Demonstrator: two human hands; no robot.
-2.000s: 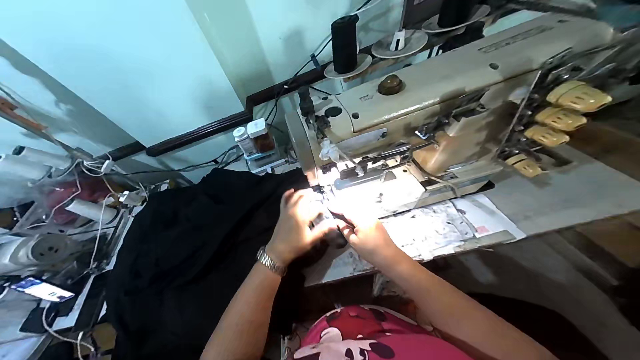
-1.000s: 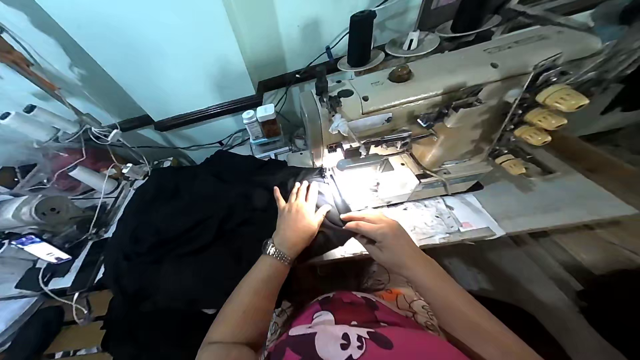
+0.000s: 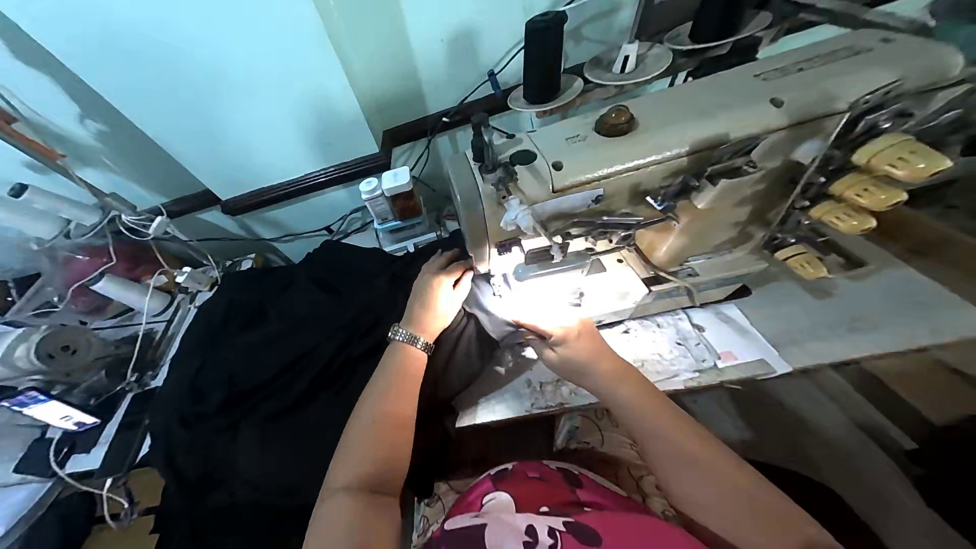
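A large piece of black fabric (image 3: pixel 290 366) spreads left of an industrial sewing machine (image 3: pixel 686 114), with its right end under the lit needle area. My left hand (image 3: pixel 438 297), with a metal watch at the wrist, lies on the fabric just left of the presser foot, fingers partly bent. Right of it, my right hand (image 3: pixel 568 343) pinches the fabric's edge at the front of the machine bed; glare washes out its fingertips. The needle itself is lost in the bright light.
Thread cones (image 3: pixel 544 57) stand behind the machine. Two small containers (image 3: pixel 389 194) sit beyond the fabric. At left are a second machine (image 3: pixel 57 347), white thread cones (image 3: pixel 130 293) and a lit phone (image 3: pixel 49 409). Papers (image 3: pixel 732 335) lie along the table's front edge.
My left hand has moved from flat on the fabric in front of the machine to beside the presser foot. The fabric between my hands has shifted and now shows greyish under the lamp.
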